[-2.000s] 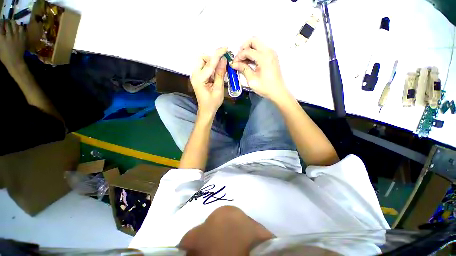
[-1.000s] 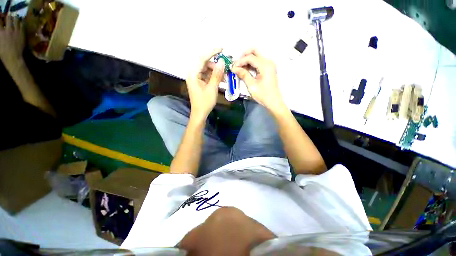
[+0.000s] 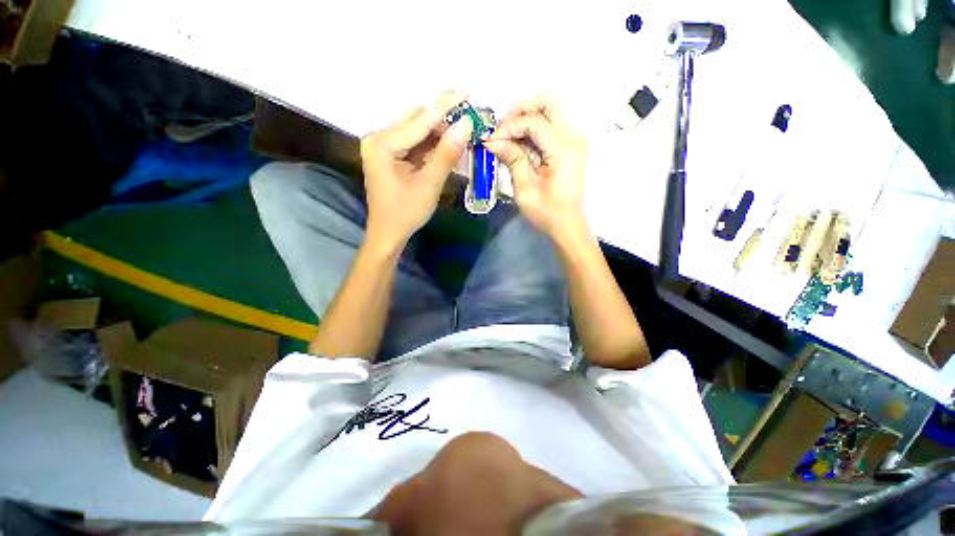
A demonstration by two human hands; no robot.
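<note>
A white oval housing (image 3: 481,203) with a bright blue battery (image 3: 483,173) inside is held upright at the bench's front edge. A small green circuit board (image 3: 476,121) is at its top end. My left hand (image 3: 406,168) pinches the green board between thumb and fingers at the top left. My right hand (image 3: 545,162) pinches at the housing's upper right side, beside the board. The fingertips partly hide the top of the housing, so what exactly the right fingers grip is small.
On the white bench (image 3: 346,63), a hammer (image 3: 678,157) lies right of my hands. Further right are black parts (image 3: 734,215), tan frames (image 3: 814,246) and green boards (image 3: 812,300). Cardboard boxes stand at far right (image 3: 927,298) and on the floor at left (image 3: 189,403).
The view has swung right, so the other person's hand at the left is out of sight. The green board sits angled up from the housing top, where earlier it lay more in line with it.
</note>
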